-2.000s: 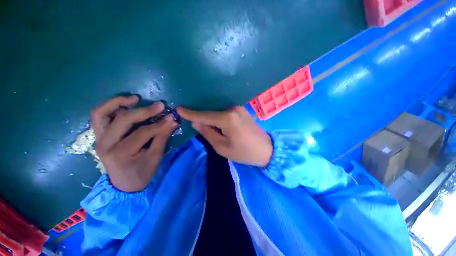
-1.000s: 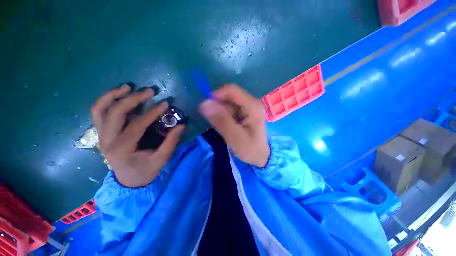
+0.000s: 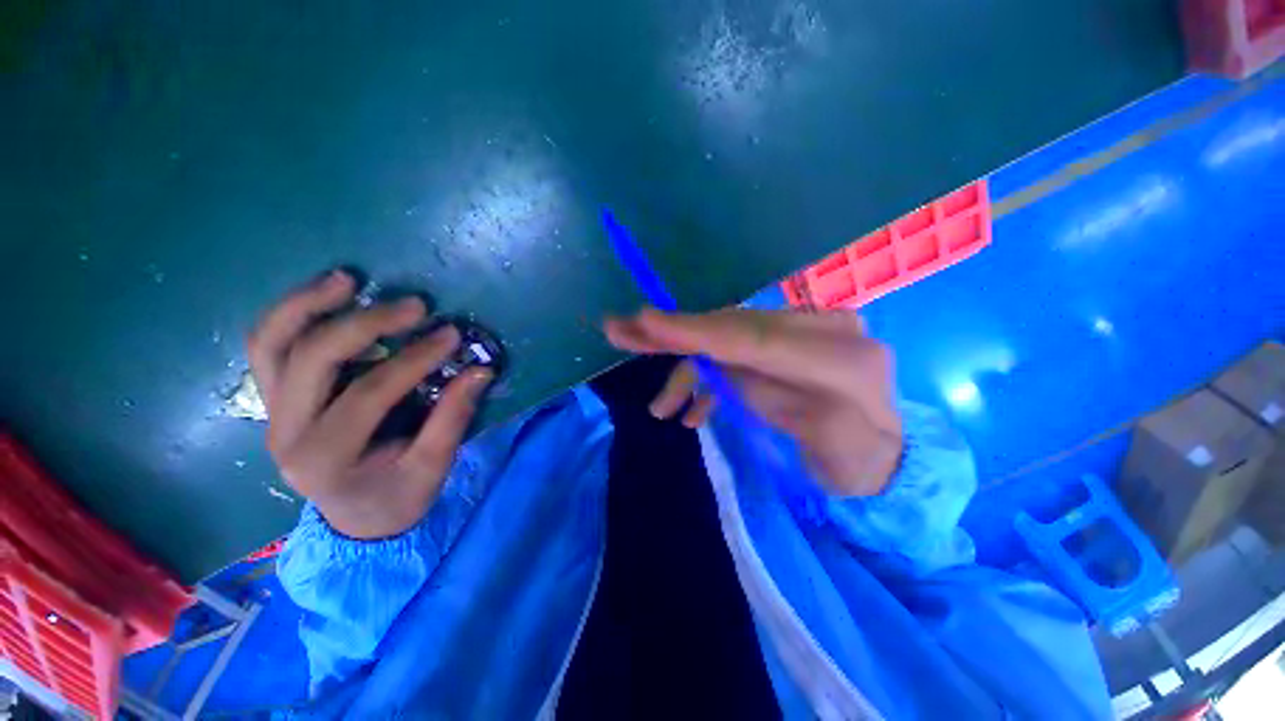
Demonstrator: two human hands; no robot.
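Note:
My left hand [image 3: 369, 409] holds a small round dark watch-like unit [image 3: 472, 352] with shiny silver parts between the thumb and fingertips, low over the green bench. The fingers partly cover it. Dark caps show at some left fingertips. My right hand [image 3: 789, 380] is blurred, to the right of the unit and apart from it. It holds a slim blue pick [image 3: 638, 261], whose upper end points up and left past the fingers. Whitish scraps [image 3: 250, 396] lie on the bench beside my left hand.
The green bench [image 3: 324, 113] carries pale specks. A red gridded tray [image 3: 916, 251] is at the bench edge by my right wrist, with another red tray [image 3: 1240, 35] at upper right. Red trays [image 3: 71, 578] stack at lower left. A blue stool [image 3: 1099, 552] and cardboard boxes [image 3: 1205, 451] stand lower right.
My right hand has moved away from the unit to the right, and the blue pick now shows at greater length. My left hand still holds the unit. The view has shifted.

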